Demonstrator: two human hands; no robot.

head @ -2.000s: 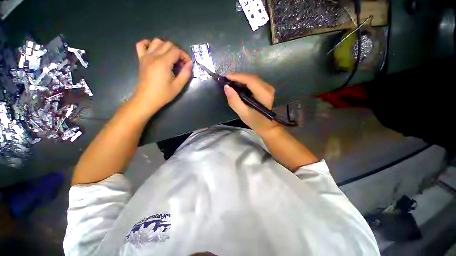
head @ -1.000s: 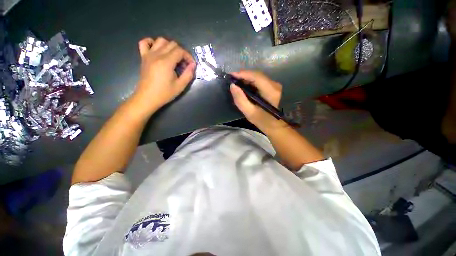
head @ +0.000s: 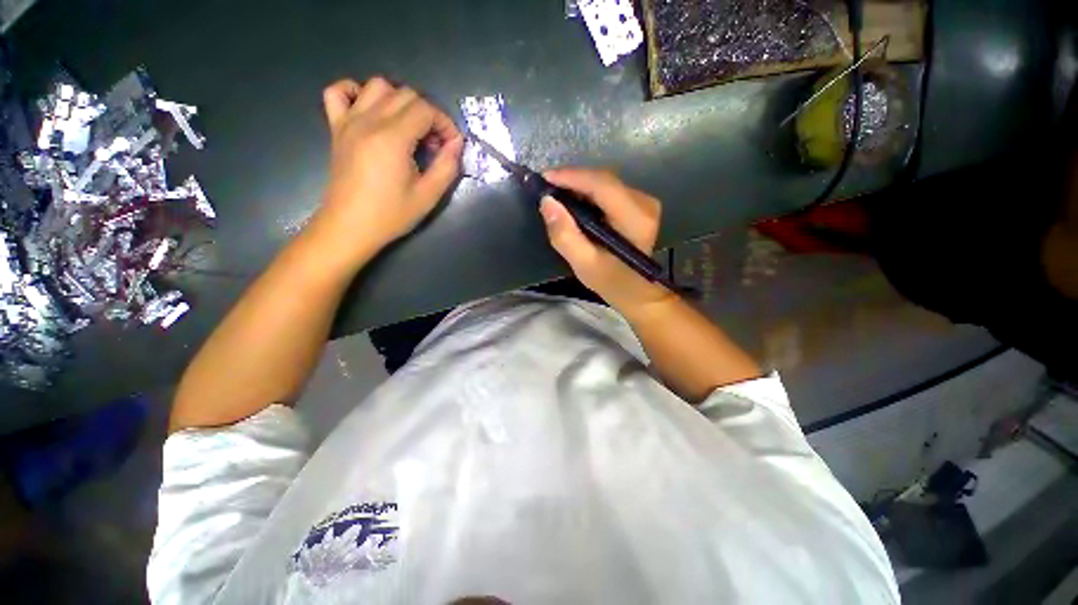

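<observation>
A small white circuit board (head: 487, 138) lies flat on the dark green bench top, between my hands. My right hand (head: 601, 225) holds the black soldering iron (head: 603, 231) like a pen, its metal tip over the board. My left hand (head: 390, 148) is at the board's left edge, thumb and forefinger close together. A tiny dark thing shows near the fingertips; whether they pinch a wire or the board's edge cannot be made out.
A heap of whitish strips (head: 118, 213) lies at the left. White boards (head: 609, 28) are at the top. A cardboard tray of grey bits (head: 757, 83), a solder spool (head: 869, 115) and black cord (head: 854, 118) are upper right. A person in dark clothing is at the right edge.
The iron's tip has shifted slightly on the board, away from the lower part where it was a second ago. My hands have moved only a little.
</observation>
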